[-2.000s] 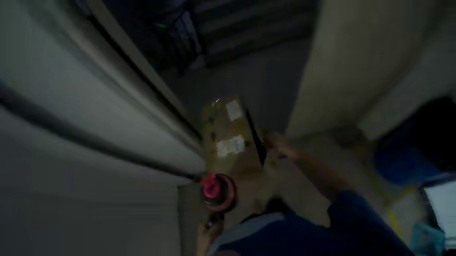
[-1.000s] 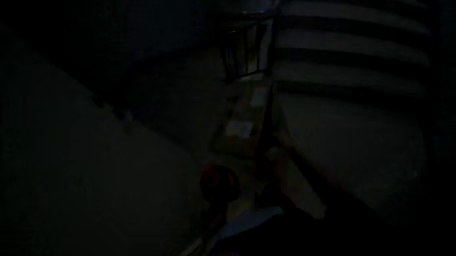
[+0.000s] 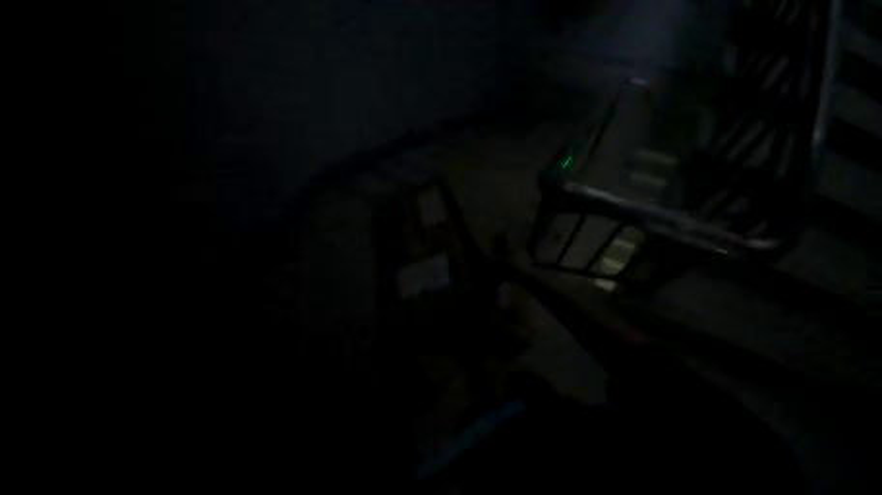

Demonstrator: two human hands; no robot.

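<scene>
The picture is very dark. The cardboard carton [image 3: 426, 247] is a dim shape at the centre, with two pale labels on its top. My right arm reaches from the lower right to the carton's right edge. My right hand [image 3: 513, 266] is very dim there and grips that edge. The water bottle and my left hand cannot be made out in the dark at bottom centre.
A metal stair handrail [image 3: 667, 220] with thin bars stands ahead at the right, with a small green glint on it. Stair steps [image 3: 837, 227] lie beyond it at the far right. A dark wall [image 3: 348, 87] curves along the upper left.
The view has moved from a doorway to the stairs and become much darker. The handrail is now nearer and further right. The bottle has faded from sight; the carton is still held.
</scene>
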